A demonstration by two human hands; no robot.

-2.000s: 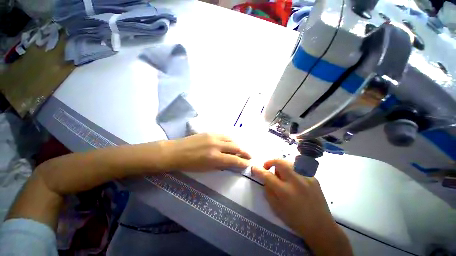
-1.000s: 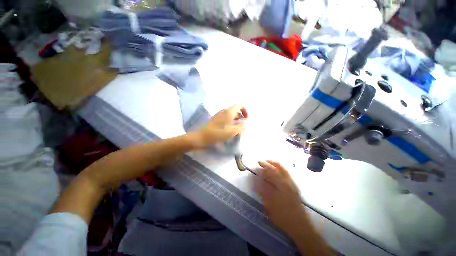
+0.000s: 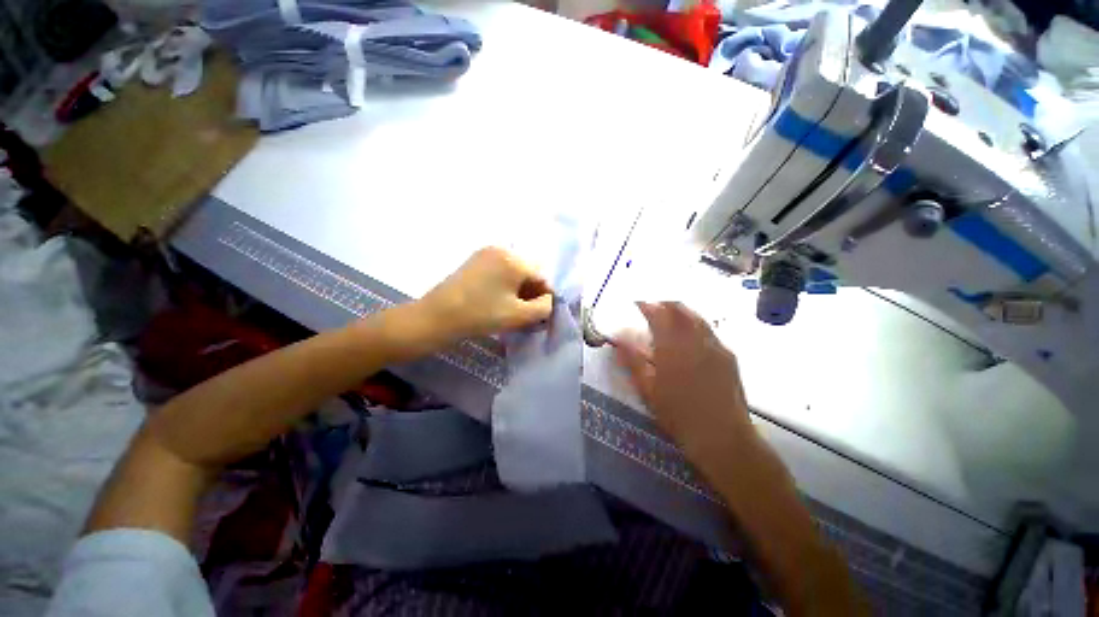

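Note:
A pale blue-grey strip (image 3: 539, 416) hangs from my left hand (image 3: 492, 293) over the table's front edge, its lower end above the lap. My left thumb and fingers pinch it near its upper part. My right hand (image 3: 681, 362) is just right of the strip, its fingertips at a small curved dark-edged piece (image 3: 593, 328); whether it grips this is unclear. The sewing machine head (image 3: 832, 157) stands behind and right of my hands. Grey-blue cut pieces (image 3: 470, 527) lie on the lap below the table edge.
Tied grey-blue bundles (image 3: 410, 54) lie at the table's far left, beside brown board (image 3: 151, 151). A ruler strip (image 3: 301, 272) runs along the front edge. White fabric (image 3: 60, 374) is heaped at left. Red material (image 3: 675, 27) shows behind the table.
The pale strip that lay on the table left of the machine now hangs over the front edge from my left hand. My left hand moved toward the edge; my right hand moved slightly up.

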